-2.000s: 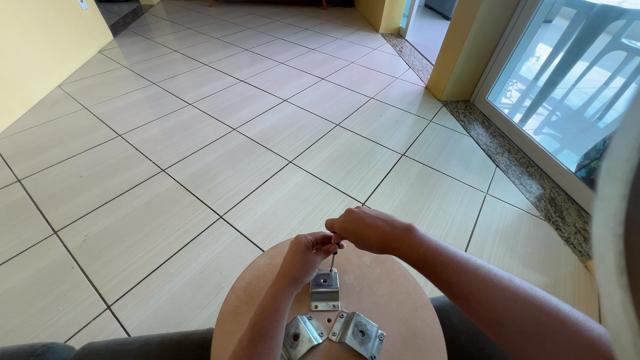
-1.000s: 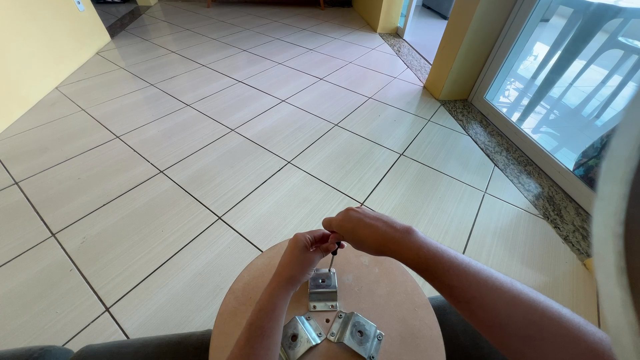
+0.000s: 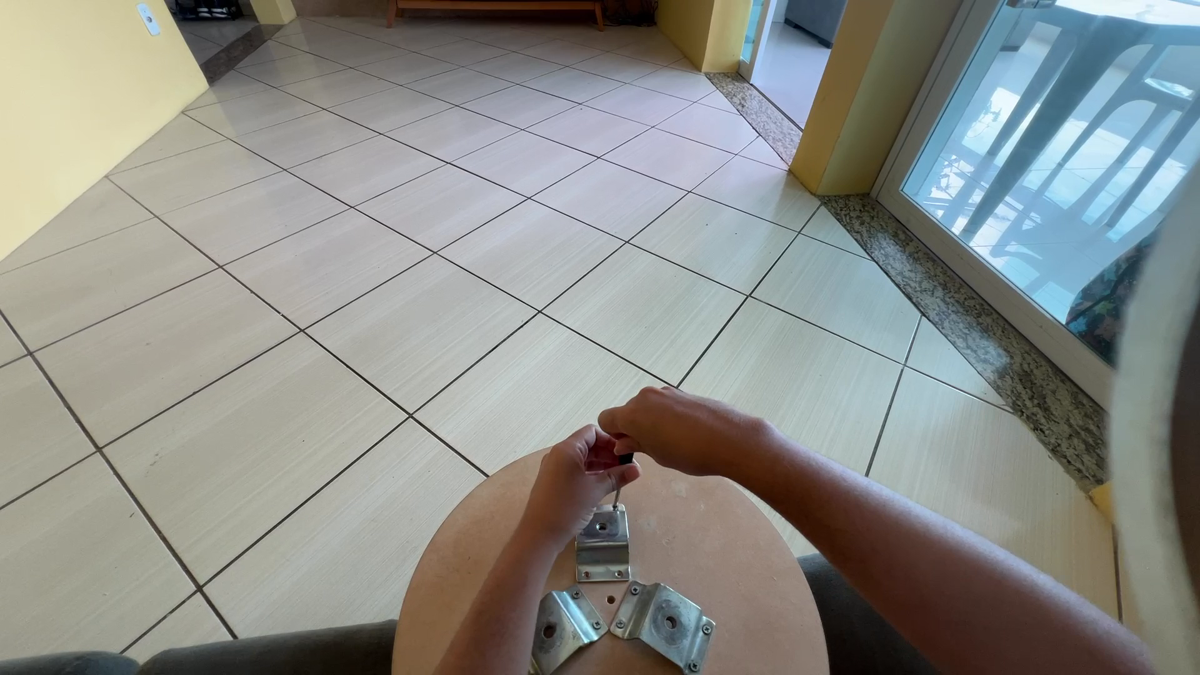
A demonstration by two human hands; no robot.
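Note:
A round wooden board (image 3: 741, 562) lies over my lap with three bent metal brackets on it. My right hand (image 3: 680, 431) is closed around the handle of a screwdriver (image 3: 617, 497), whose shaft points down at the far edge of the top bracket (image 3: 603, 547). Beside it, my left hand (image 3: 586, 478) has its fingers around the lower handle and shaft; what exactly they pinch is hidden. Nearer to me lie the right bracket (image 3: 664, 623), with screws in its corners, and the left bracket (image 3: 565, 630), partly behind my left forearm. A small hole shows between the brackets.
Tiled floor (image 3: 525, 347) spreads ahead. A yellow wall (image 3: 84, 103) stands at left. A glass door (image 3: 1041, 141) with a granite sill (image 3: 994, 347) is at right, chairs visible through it. A blurred pale curved edge (image 3: 1148, 422) is close at far right.
My right hand has turned slightly on the screwdriver handle. Both hands stay over the top bracket, and the brackets have not moved on the board.

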